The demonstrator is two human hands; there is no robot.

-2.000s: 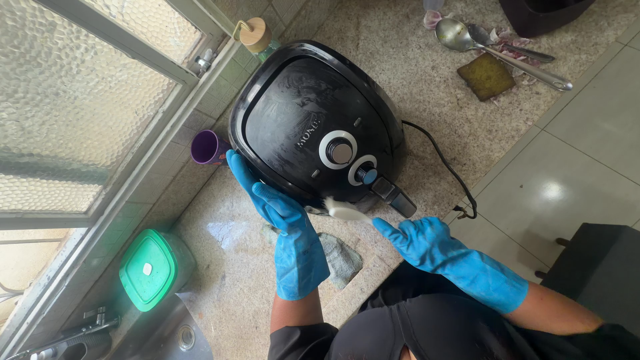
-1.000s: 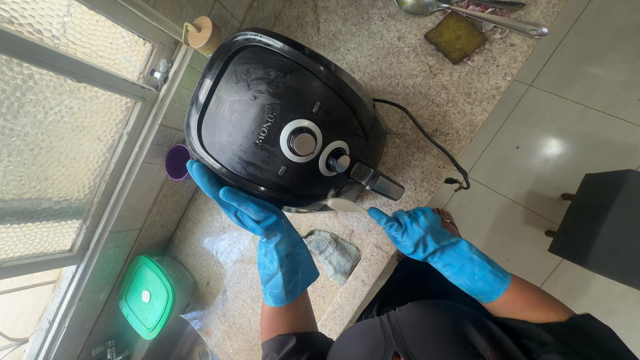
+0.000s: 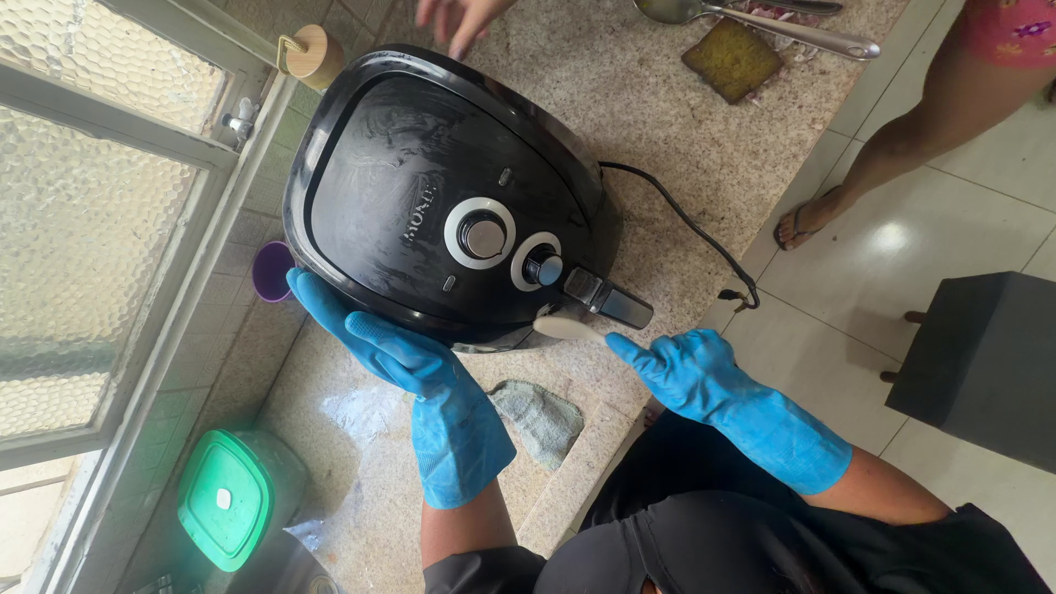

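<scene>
A black air fryer (image 3: 388, 190) with two round knobs and a front handle stands on the granite countertop (image 3: 660, 124). My left hand (image 3: 429, 388), in a blue rubber glove, lies with spread fingers against the fryer's lower left side. In a matching glove, my right hand (image 3: 693, 371) grips a pale brush (image 3: 569, 328), whose head meets the fryer's lower front edge beside the handle; its bristles are hidden. A grey cloth (image 3: 538, 422) rests on the counter between my hands. The fryer's black cord (image 3: 685, 210) trails to the counter's edge.
Spoons (image 3: 792, 33) and a worn sponge (image 3: 733, 61) lie at the upper right. A purple cup (image 3: 277, 272), a green-lidded container (image 3: 227, 499) and a wood-capped bottle (image 3: 313, 56) line the window side. Another person's hand (image 3: 464, 18) is behind the fryer; a person's leg (image 3: 907, 124) shows at right.
Another person's hand and leg have come into view. My left hand stays against the fryer, and my right keeps the brush at its lower front edge. The view has shifted.
</scene>
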